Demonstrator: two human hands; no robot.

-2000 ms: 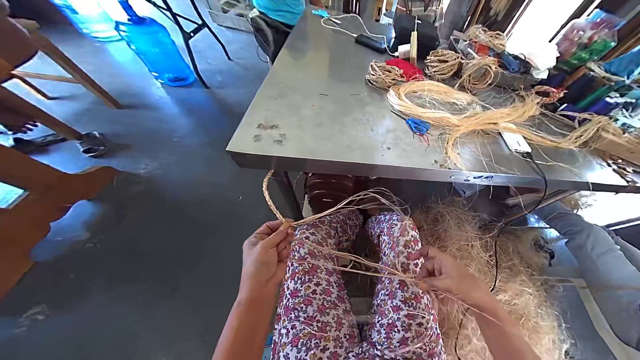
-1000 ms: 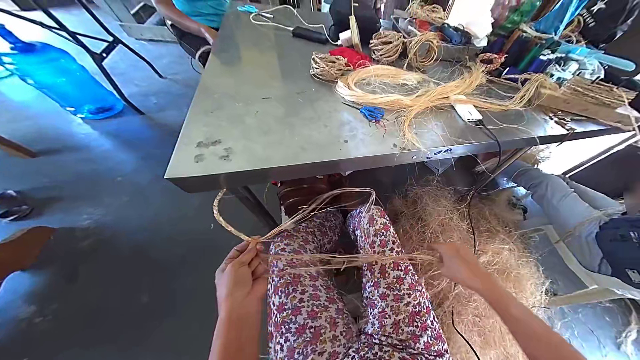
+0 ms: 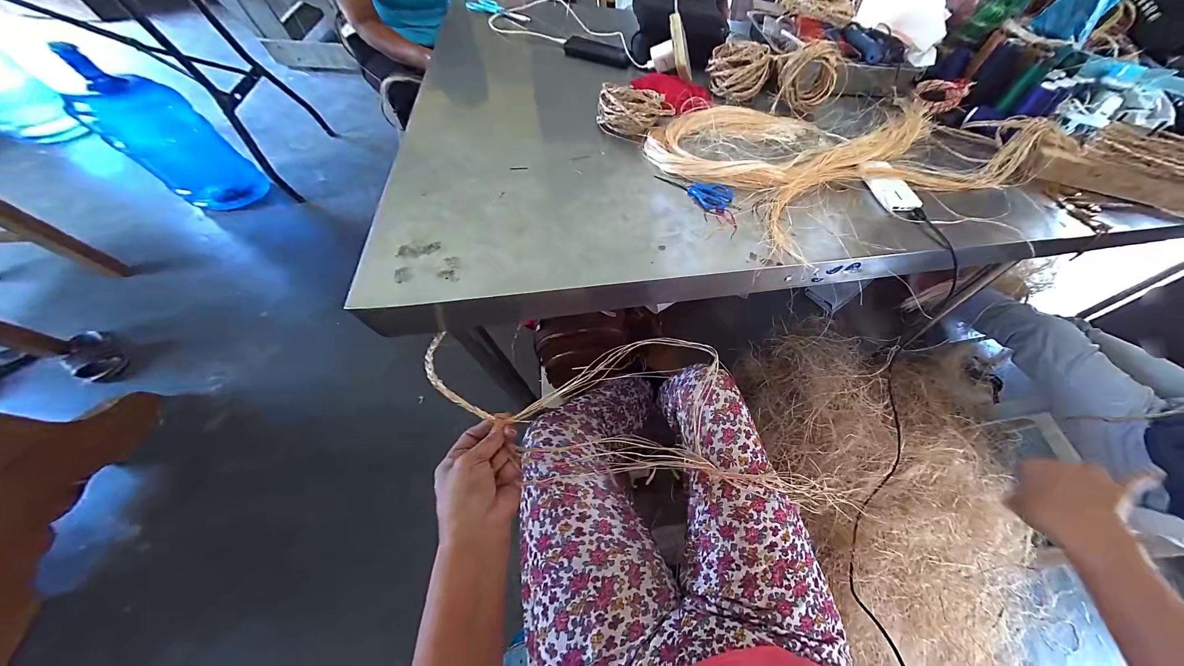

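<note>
My left hand (image 3: 478, 467) pinches a braided natural-fibre cord (image 3: 450, 391) where the braid meets its loose strands. The braid curves up from my fingers to the table's corner. Loose fibre strands (image 3: 638, 456) fan out rightward over my flowered trousers, and another bunch arches above my knees. My right hand (image 3: 1073, 504), blurred, is far out to the right, past the ends of the strands; whether it holds any fibre cannot be told. A large heap of tangled fibre (image 3: 934, 518) lies between it and my legs.
A metal-topped table (image 3: 518, 222) bears blue-handled scissors (image 3: 710, 196), a hank of pale fibre (image 3: 795, 171), coiled cords (image 3: 740, 70) and a white device (image 3: 893, 192). Its black cable (image 3: 893, 444) hangs over the heap. Other people sit at the far left edge and on the right. Blue water bottles (image 3: 166, 129) lie left.
My right hand has moved away to the right from the strands over my lap. My left hand still holds the braid at its end. The view has shifted.
</note>
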